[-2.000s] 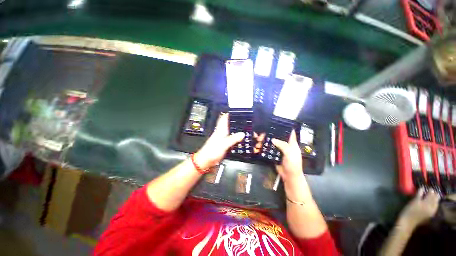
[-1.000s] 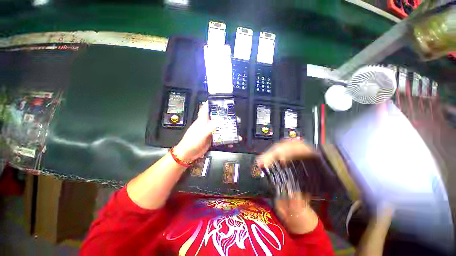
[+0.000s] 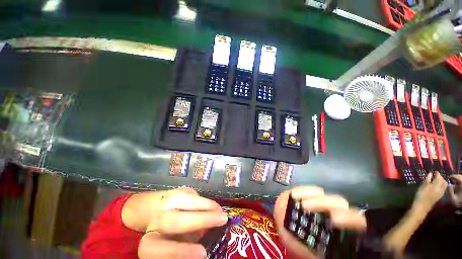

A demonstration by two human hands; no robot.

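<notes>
My left hand point(image 3: 175, 220) is low in front of my red shirt, its fingers around a dark flip phone point(image 3: 218, 244); some keys show, the rest is hidden or cut off. My right hand point(image 3: 326, 203), at the lower right, holds another flip phone point(image 3: 306, 225), keypad facing up; its screen is not visible. The black phone tray point(image 3: 238, 112) lies ahead of both hands. Three open flip phones point(image 3: 244, 68) with white screens stand in its far row. Several closed phones point(image 3: 208, 124) lie in its near row, with a gap in the middle.
Several small cards point(image 3: 232, 174) lie below the tray. A red pen point(image 3: 322, 132) and pale pen are right of it, beside a white fan point(image 3: 367, 94). A red phone tray point(image 3: 386, 146) and a neighbour's hands point(image 3: 431, 188) are at right. A metal arm crosses the upper right.
Both hands have drawn back towards my body with the phones, off the tray. The bright screen above my left hand is out of sight. The large white blurred shape at right is gone.
</notes>
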